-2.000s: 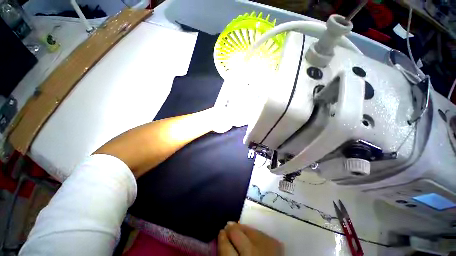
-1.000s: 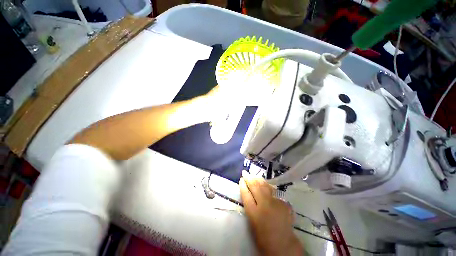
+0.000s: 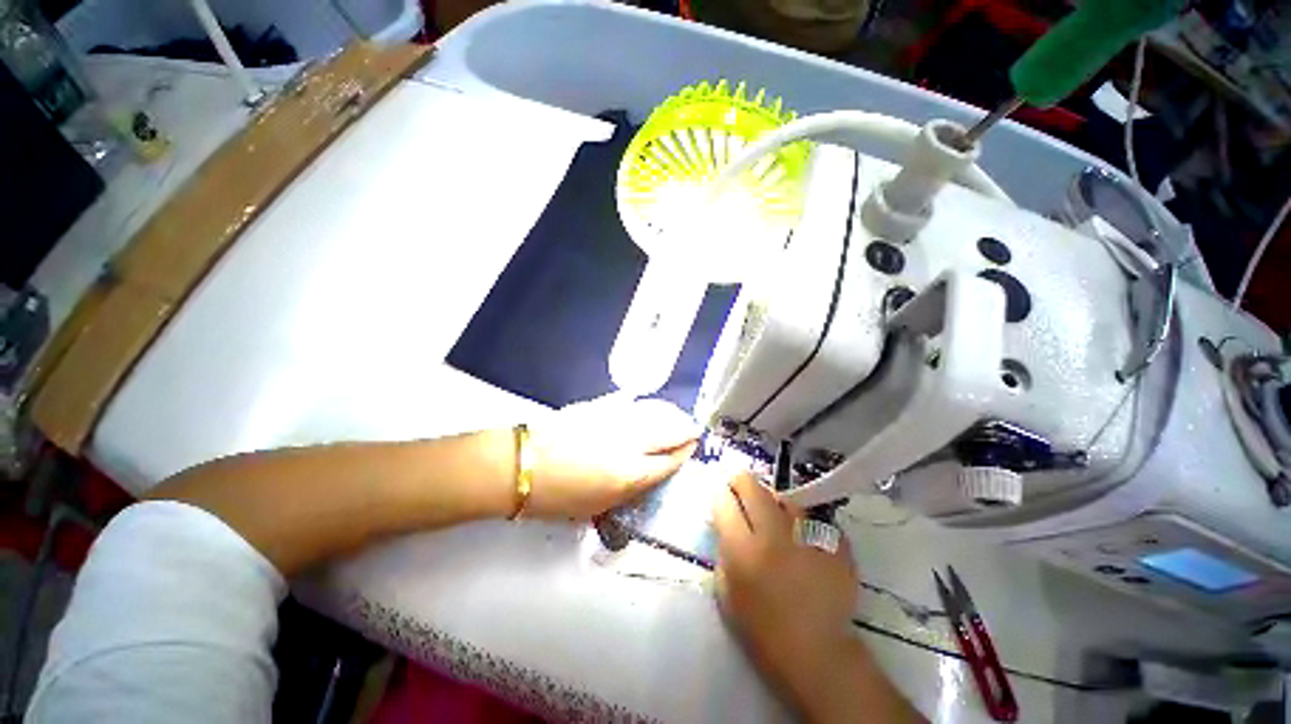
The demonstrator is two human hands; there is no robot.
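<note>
Dark navy cloth [image 3: 538,318] lies on the table behind and left of the needle area, partly hidden by the yellow-green fan's white handle. My left hand [image 3: 602,456] lies at the left of the needle area, its fingertips by the cloth at the presser foot. My right hand [image 3: 779,559] is just in front of the needle, fingertips on the near edge of the cloth. A small dark piece [image 3: 666,516] shows between my hands. Glare hides the fingertips' exact hold. The white sewing machine [image 3: 906,325] stands at the right.
Red-handled snips [image 3: 977,644] lie right of my right hand. The yellow-green fan [image 3: 715,163] stands left of the machine head. A green-handled screwdriver [image 3: 1090,54] rises above it. A cardboard strip [image 3: 213,226] runs along the left, and a pale blue tub [image 3: 566,57] stands behind.
My left hand has come from behind the fan handle towards me, beside the needle. My right hand stays near the needle. The cloth that hung towards me earlier has moved back past the needle.
</note>
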